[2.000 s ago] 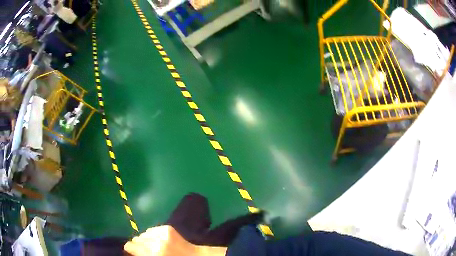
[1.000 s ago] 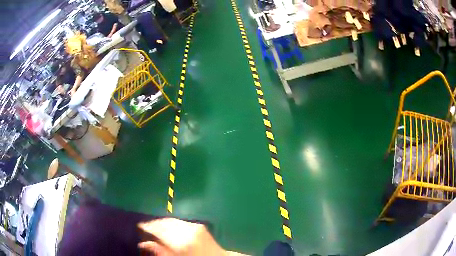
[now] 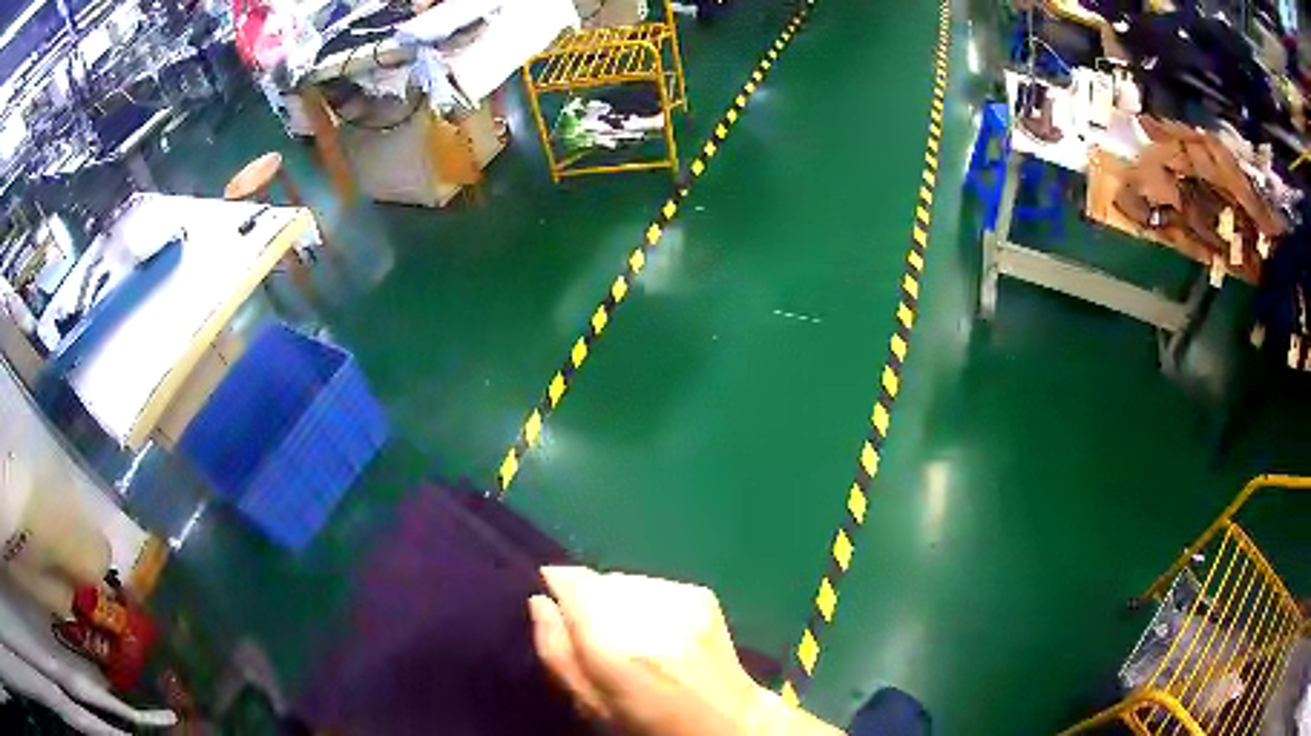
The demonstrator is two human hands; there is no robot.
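Note:
A dark purple garment (image 3: 446,626) hangs at the lower middle, spread downward and to the left, slightly blurred. My right hand (image 3: 640,647) comes in from the bottom edge and is closed on the garment's upper right edge, fingers pointing left. The garment's lower part is cut off by the picture's edge. My left hand is not in view. A small dark navy shape (image 3: 891,715) shows at the bottom edge, right of my wrist.
Green floor with two yellow-black lines (image 3: 899,345) runs ahead. At left are a white-covered table (image 3: 187,288), a blue crate (image 3: 281,431) and a stool (image 3: 256,177). Yellow trolleys stand at the back (image 3: 604,65) and lower right (image 3: 1222,618). A table with brown pieces (image 3: 1186,187) stands upper right.
The view has swung left, bringing in the blue crate and more of the left table. The purple garment shows larger, and my right hand stays on it. The white table at right has left the view.

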